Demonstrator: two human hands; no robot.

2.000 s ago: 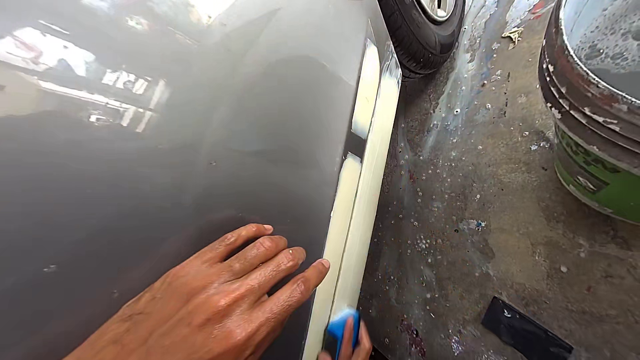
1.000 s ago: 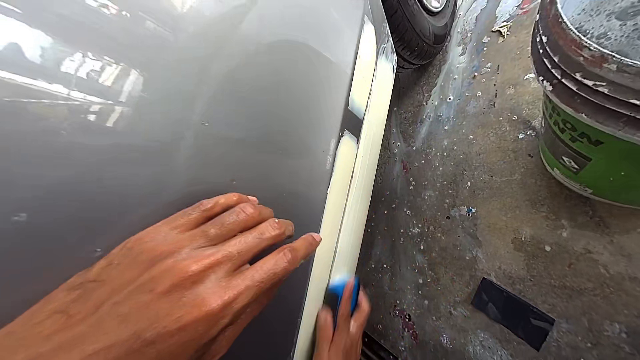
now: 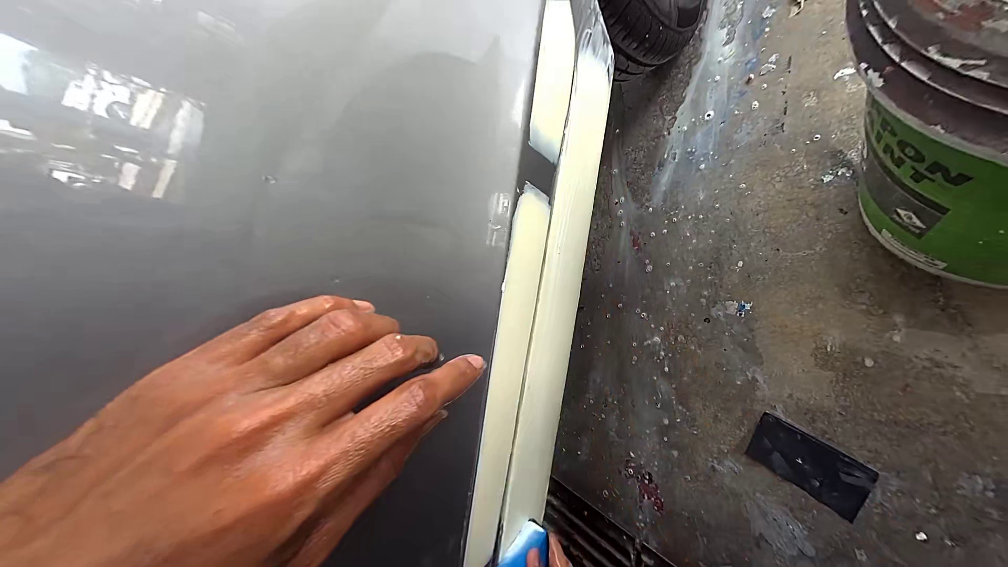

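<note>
My left hand (image 3: pixel 291 417) rests flat on a glossy grey car body panel (image 3: pixel 378 173), fingers spread a little and holding nothing; its index fingertip is close to the panel's edge. Along the lower edge of the car run strips of pale cream filler (image 3: pixel 563 291), one on the panel and one on the sill beside it, with a dark gap in the inner strip. At the bottom of the view my right hand (image 3: pixel 556 551), mostly cut off by the frame, grips a blue sanding block (image 3: pixel 528 545) against the sill's cream strip.
A car tyre (image 3: pixel 654 31) stands at the top. To the right, a green paint bucket (image 3: pixel 937 181) with a dark, paint-crusted rim sits on the stained concrete floor (image 3: pixel 709 378). A black rectangular piece (image 3: pixel 813 465) lies on the floor, and a dark slotted grate (image 3: pixel 591 528) shows near the bottom.
My right hand and the blue block have moved down along the sill, now partly out of view. My left hand stays on the grey panel.
</note>
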